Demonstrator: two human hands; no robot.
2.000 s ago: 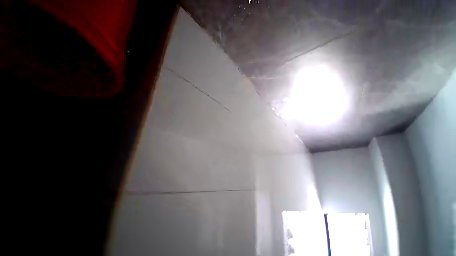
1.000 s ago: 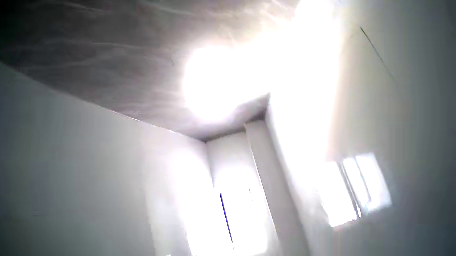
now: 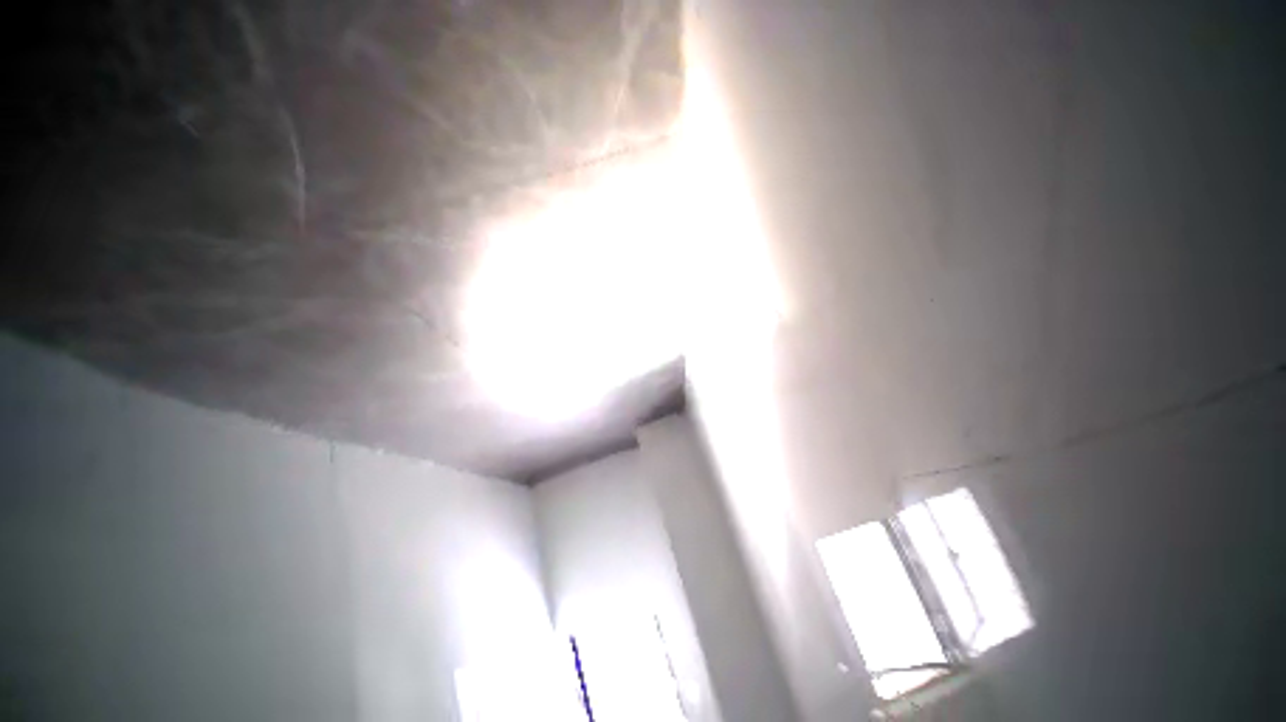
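Note:
Neither my left hand nor my right hand is in view, and no held or worked item shows. Nearest in sight are a pale plain wall (image 3: 1072, 254) on the right and a grey-brown marbled ceiling (image 3: 169, 184) at the upper left. A strong white glare (image 3: 578, 310) hides part of the ceiling and its edge with the wall.
A bright window (image 3: 924, 592) with dark frame bars is in the right wall. Another bright window (image 3: 621, 684) with a blue bar is at the bottom centre. A pale pillar (image 3: 705, 564) stands between them. A pale wall (image 3: 169, 550) is on the left.
The view has swung and tilted. The red object and dark area at the left are gone. The right-hand window has come into view, and the ceiling now lies at the upper left.

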